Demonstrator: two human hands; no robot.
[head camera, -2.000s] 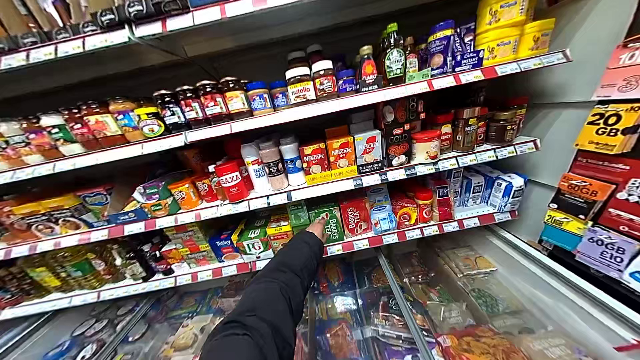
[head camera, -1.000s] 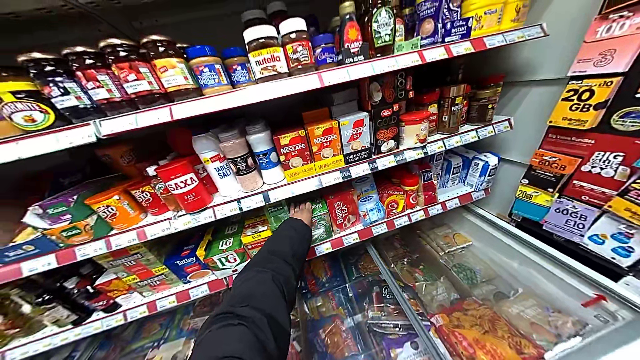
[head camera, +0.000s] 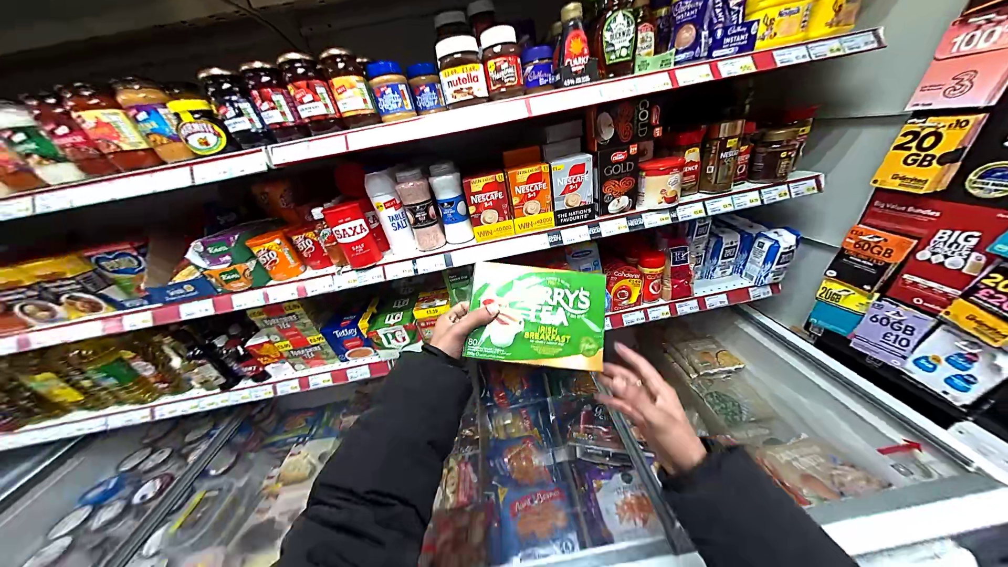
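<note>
My left hand (head camera: 462, 324) grips the left end of a green and white box of tea (head camera: 537, 317), thumb across its front. The box's printed face is turned toward me, in front of the lower shelf. Just off the box's lower right corner, my right hand (head camera: 650, 402) is held with its fingers spread and nothing in it. Behind the left hand, boxes of tea bags (head camera: 394, 321) stand on the bottom shelf. Part of that shelf is hidden by the box.
Jars of chocolate spread (head camera: 462, 72) line the upper shelf. Salt containers (head camera: 352, 235) and coffee boxes (head camera: 529, 197) stand on the middle one. Below my hands, a glass-topped chest freezer (head camera: 630, 441) holds packaged food. Packs on a display (head camera: 929, 153) hang at the right.
The hand that reached to the bottom shelf has come back holding the tea box. My right hand has come into view beside it.
</note>
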